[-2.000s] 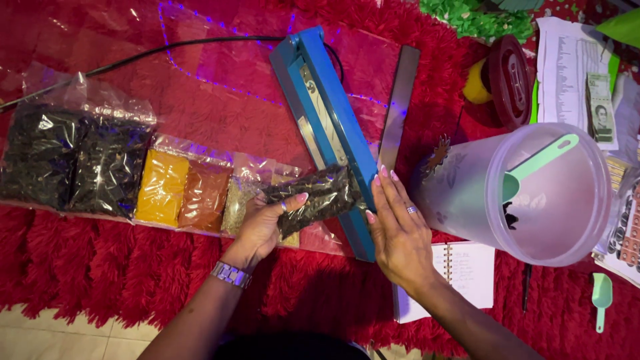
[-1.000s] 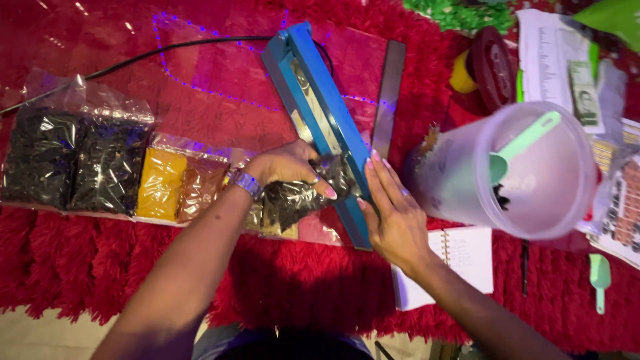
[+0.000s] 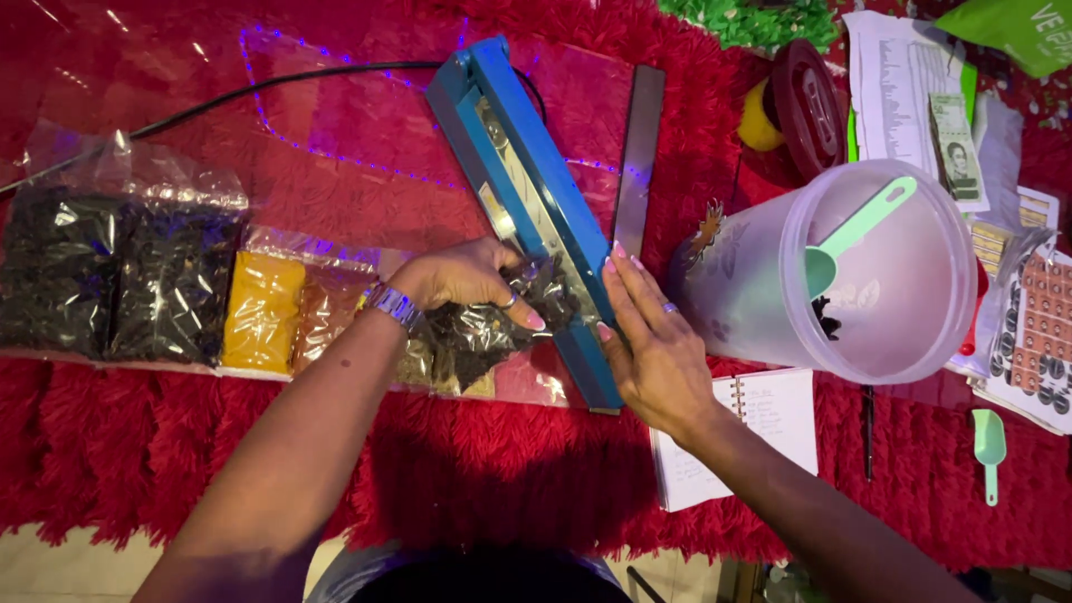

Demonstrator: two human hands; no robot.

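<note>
My left hand (image 3: 469, 280) grips a clear plastic bag of dark dried flakes (image 3: 490, 331). The bag's upper end lies across the sealing strip of a blue impulse heat sealer (image 3: 536, 201), under or against its arm. My right hand (image 3: 653, 339) rests on the right edge of the sealer's arm, fingers nearly together and holding nothing separate. Left of the sealer lie two larger bags of dark dried material (image 3: 172, 276), a bag of yellow powder (image 3: 264, 310) and a bag of reddish-brown powder (image 3: 331, 310). Another small bag (image 3: 414, 360) is partly hidden by the held one.
A translucent plastic jar (image 3: 737, 251) lies on its side at right, with a green scoop (image 3: 863, 222) inside. Near it are a dark red lid (image 3: 808, 109), a spiral notebook (image 3: 779, 419), a pen (image 3: 868, 431), papers (image 3: 892, 100) and another green scoop (image 3: 989, 440). A black cable (image 3: 276, 81) runs leftward.
My left hand has moved up along the bag toward the sealer, and the bag's dark contents are now bunched under it. My right hand stays at the sealer's edge.
</note>
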